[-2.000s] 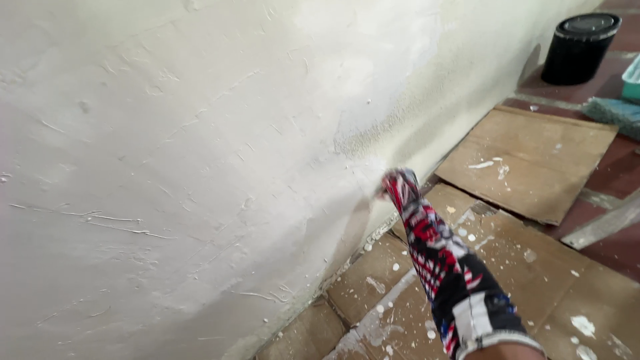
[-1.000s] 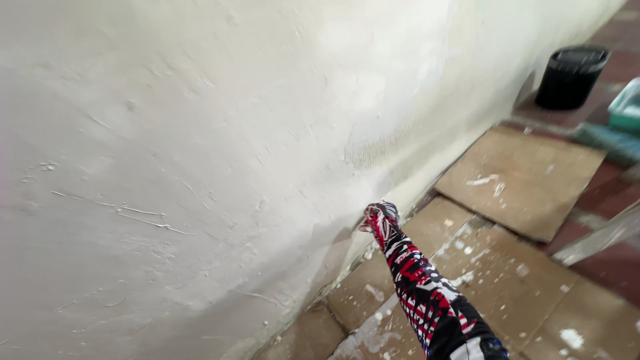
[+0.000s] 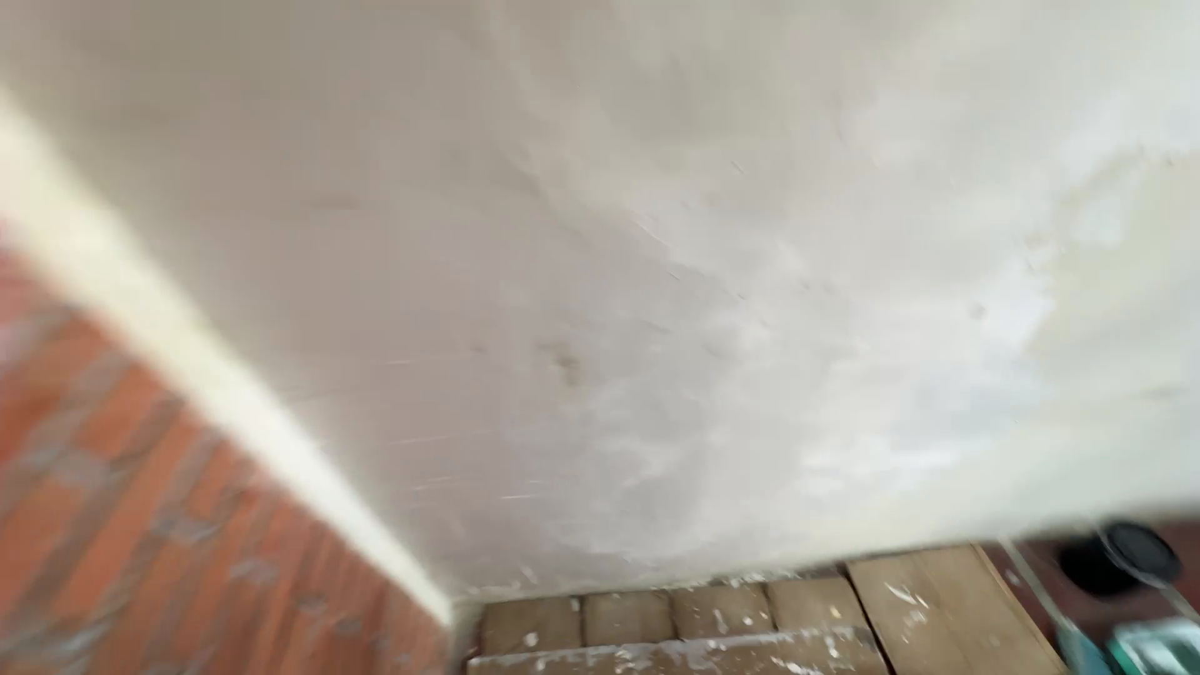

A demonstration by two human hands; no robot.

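Neither my left hand nor my right hand is in the frame now. A plastered wall [image 3: 656, 356] with a pale, patchy coat fills most of the blurred head view. It shows thin ridges, a small brownish mark [image 3: 565, 364] near the middle and a yellower area [image 3: 1106, 309] at the right. Along the foot of the wall lies flattened cardboard [image 3: 722, 609] spattered with white.
A brick wall [image 3: 187, 506] with a cream edge strip [image 3: 253, 403] meets the plastered wall at the left. A black bucket [image 3: 1106, 562] and a teal tray [image 3: 1158, 647] stand on the reddish floor at the lower right, beside a cardboard sheet [image 3: 956, 609].
The view has swung strongly to the left and up, bringing in the brick wall. The hand in a patterned sleeve, low near the wall in both earlier frames, is out of view.
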